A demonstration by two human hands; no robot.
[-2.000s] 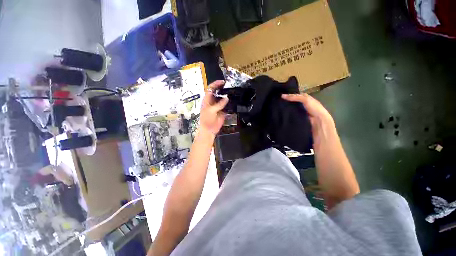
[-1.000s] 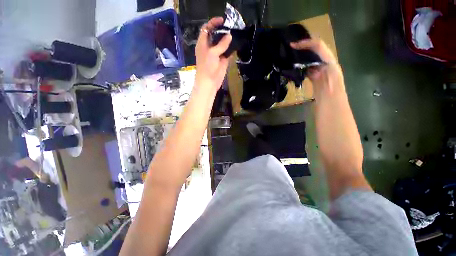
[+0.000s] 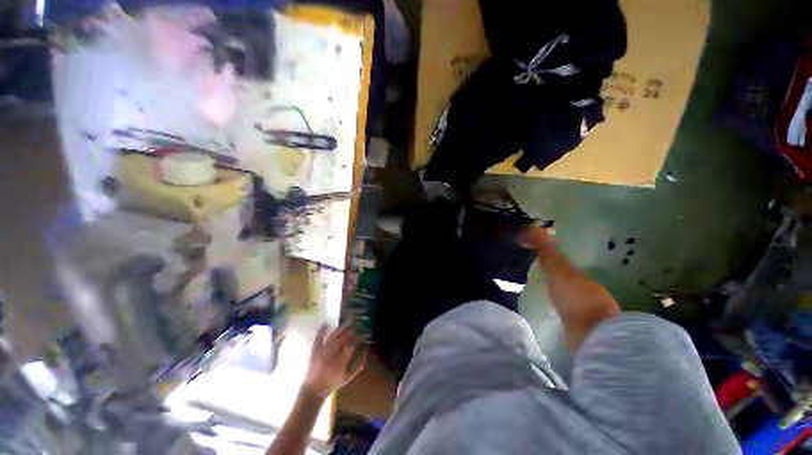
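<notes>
A black garment bundle point(image 3: 570, 31) with a pale tie strip point(image 3: 543, 69) lies on a flattened brown carton point(image 3: 637, 147) on the floor ahead. My left hand point(image 3: 336, 360) is over the white machine table's front part, near its right edge, with fingers apart and nothing in it. My right hand point(image 3: 536, 240) is low above the floor, near my knees. Its fingers are small and blurred beside dark material, so its hold cannot be told. Black cloth point(image 3: 423, 275) shows between the table and my lap.
The white machine table point(image 3: 325, 71) with a yellow-brown edge stands at left. A blurred pale machine head point(image 3: 182, 191) is on it, with a dark thin tool point(image 3: 303, 139) behind. A red container point(image 3: 797, 133) is at the far right. Dark scraps point(image 3: 623, 249) dot the green floor.
Both hands have let go of the black pieces they held up and moved back towards me. A tied black bundle now shows on the carton. The view has shifted nearer the table.
</notes>
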